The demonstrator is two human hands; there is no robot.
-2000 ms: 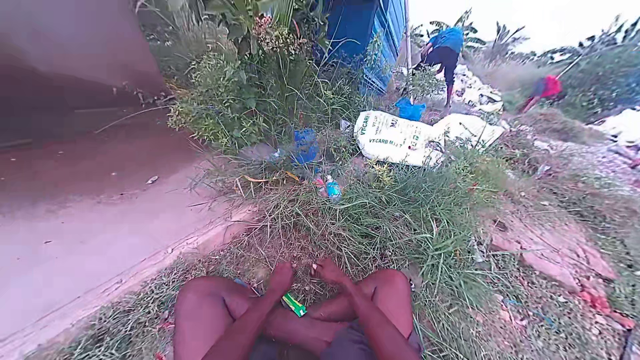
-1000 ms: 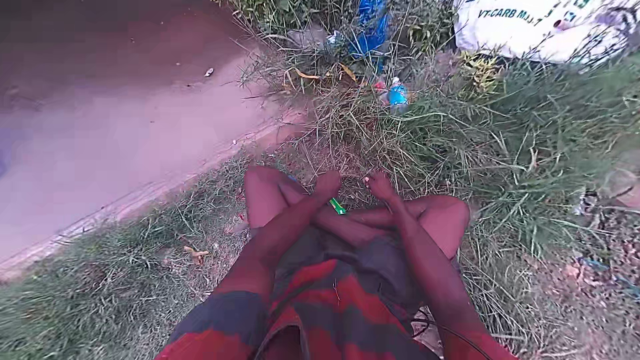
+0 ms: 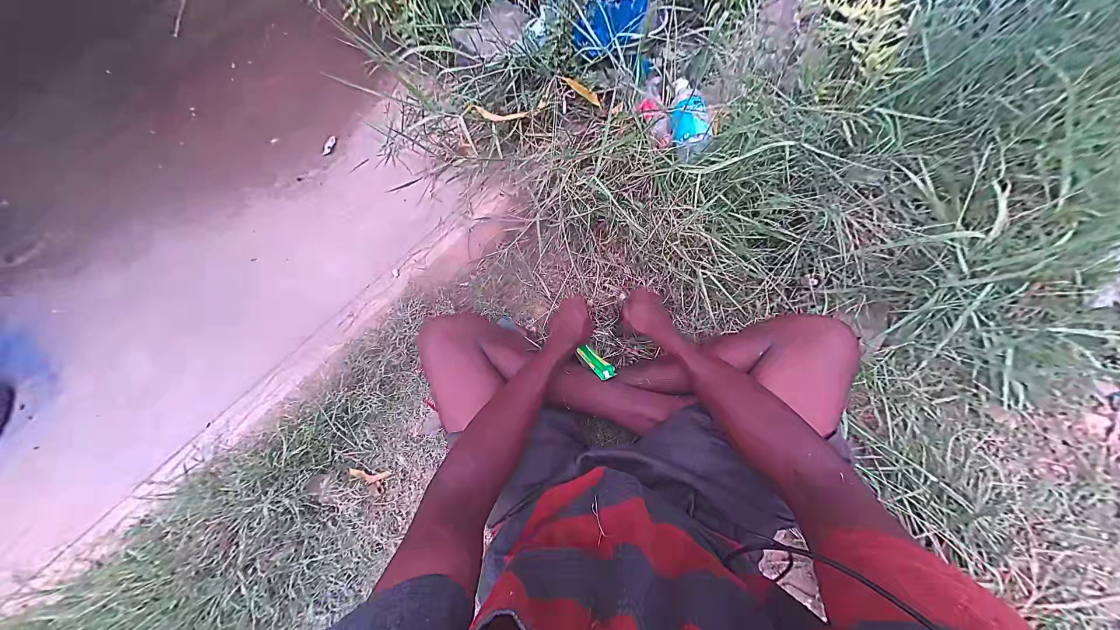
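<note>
My left hand (image 3: pixel 571 322) is curled just in front of my crossed legs, with a small green and yellow packet (image 3: pixel 597 362) sticking out below it toward my shin. Whether the fingers grip the packet or it rests behind them cannot be told. My right hand (image 3: pixel 646 311) is curled a short gap to the right, its fingertips turned away; something tiny and pale shows at its edge, too small to name. Both hands are over dry grass, apart from each other.
A concrete slab (image 3: pixel 262 289) with a raised edge runs along the left. Ahead in the grass lie a plastic bottle with a blue label (image 3: pixel 690 122) and a blue plastic bag (image 3: pixel 610 26). Tall grass (image 3: pixel 962 201) grows on the right. A black cable (image 3: pixel 862 577) crosses near my right arm.
The view has tilted down strongly, so the white sacks and the two people farther off are out of sight. My hands remain close together in front of my legs.
</note>
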